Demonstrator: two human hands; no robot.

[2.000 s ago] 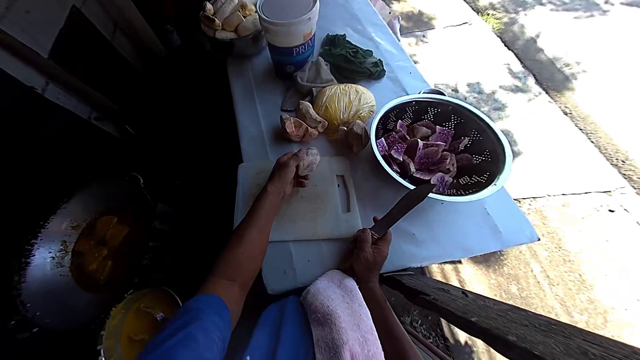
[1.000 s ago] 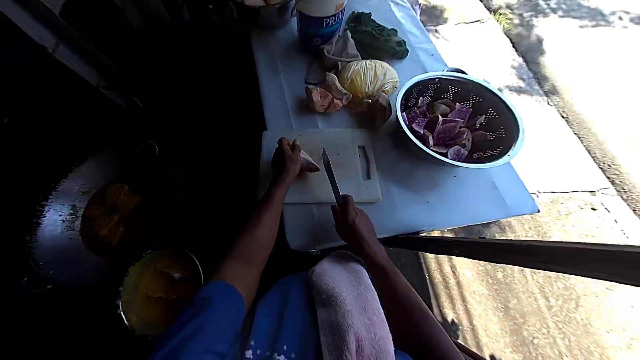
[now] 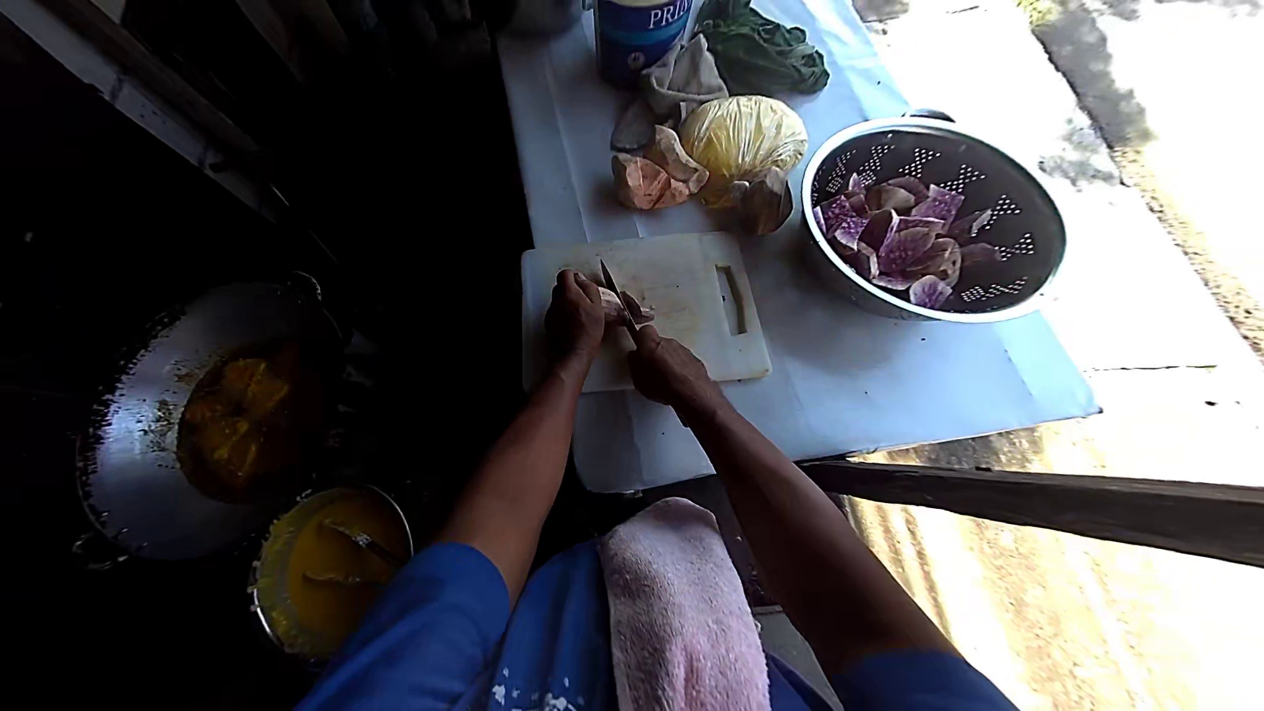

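Observation:
A white plastic cutting board [image 3: 681, 281] lies on the table. On its left half my left hand [image 3: 576, 314] grips a pale, purplish root vegetable piece [image 3: 614, 307]. My right hand [image 3: 669, 368] holds a knife [image 3: 619, 292], its blade across the piece, tip pointing up and left. How deep the blade sits cannot be told. To the right stands a metal colander [image 3: 1049, 247] holding purple-and-white root pieces [image 3: 904, 237]. Behind the board are orange-toned vegetable pieces [image 3: 654, 181] and a yellow bundle in clear plastic [image 3: 746, 135].
A blue-and-white bucket [image 3: 637, 44], a greyish cloth [image 3: 683, 77] and a dark green bundle [image 3: 765, 51] stand at the back. At lower left are a large pan [image 3: 138, 464] with food in orange liquid and a pot [image 3: 265, 573] of yellow batter. A wooden beam [image 3: 1047, 504] runs at right.
My right hand has moved left and brought the knife from beside the colander, two seconds ago, over the board to the piece in my left hand. The view has shifted somewhat.

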